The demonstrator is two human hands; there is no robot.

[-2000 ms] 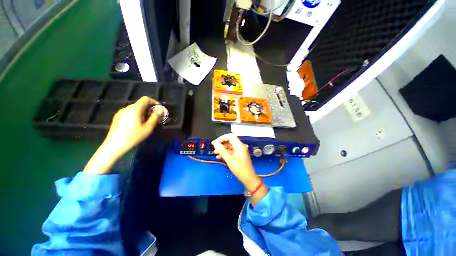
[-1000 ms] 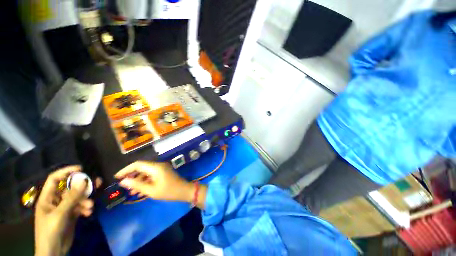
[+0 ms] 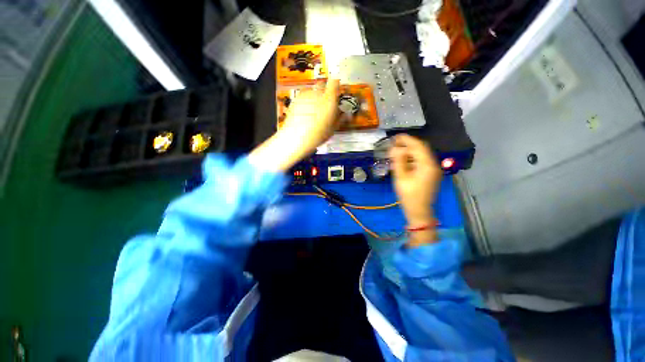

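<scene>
My left hand [image 3: 305, 119] is over the orange fixture nests, its fingertips at the left edge of the right nest [image 3: 365, 106]; whether it holds anything is hidden. A silver ring-like round part [image 3: 349, 104] shows in that nest. My right hand [image 3: 416, 173] is above the control panel's right part, with a blurred grey round module [image 3: 384, 147] at its fingertips. Another orange nest [image 3: 300, 63] with a dark centre is behind my left hand. The black compartment tray [image 3: 106, 140] on the left holds two gold-coloured round modules [image 3: 163, 142] in its near row.
The silver fixture plate [image 3: 385, 85] lies under and right of the nests. A curled printed sheet [image 3: 245, 44] is at the back left. The blue-fronted panel [image 3: 336, 173] has orange cables [image 3: 361, 206] below it. Crumpled white tissue [image 3: 433, 35] is at the back right. Grey cabinets stand right.
My left hand has moved from the tray side to the nests; the white disc it held is no longer visible. My right hand has moved right along the panel. The view has turned back left.
</scene>
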